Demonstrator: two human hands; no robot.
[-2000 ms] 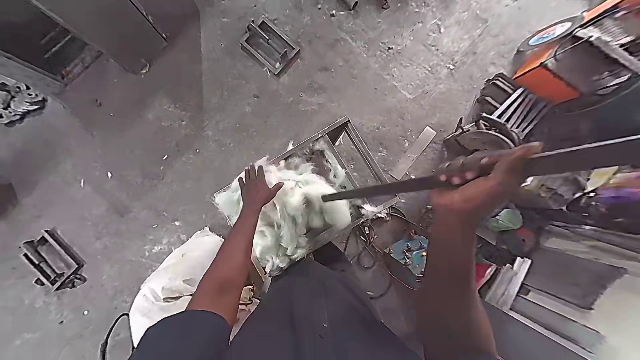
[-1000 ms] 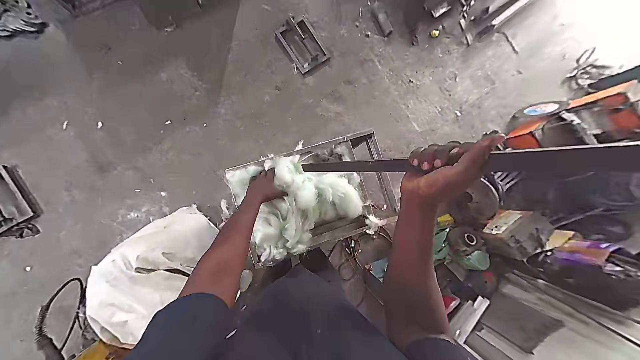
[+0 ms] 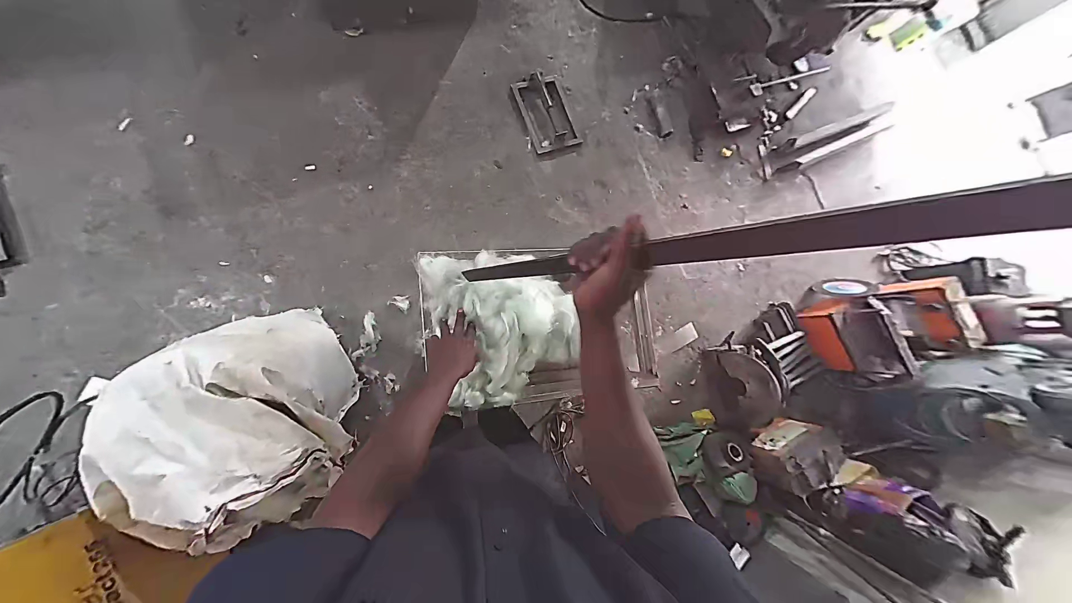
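Note:
Pale, fluffy fibre wadding (image 3: 523, 322) fills much of a rectangular metal frame (image 3: 643, 335) just in front of my body. My left hand (image 3: 455, 345) lies on the wadding near its left edge, fingers spread and holding nothing. In my right hand (image 3: 611, 260) is a long, dark, flat metal bar (image 3: 837, 224), gripped above the frame's right part. The bar's narrow end reaches over the upper left of the wadding; its other end runs out of view at the right. Whether its tip touches the wadding I cannot tell.
A bulging white sack (image 3: 218, 410) sits at the left by a yellow surface (image 3: 50, 557). A small metal frame (image 3: 546, 113) lies on the floor ahead. Orange machines (image 3: 846, 335), a green cloth (image 3: 682, 452), cables and metal strips crowd the right side.
My left hand has moved from the wadding's top to its left edge, with the fingers spread. The bar's tip now lies farther left over the wadding. The view has shifted.

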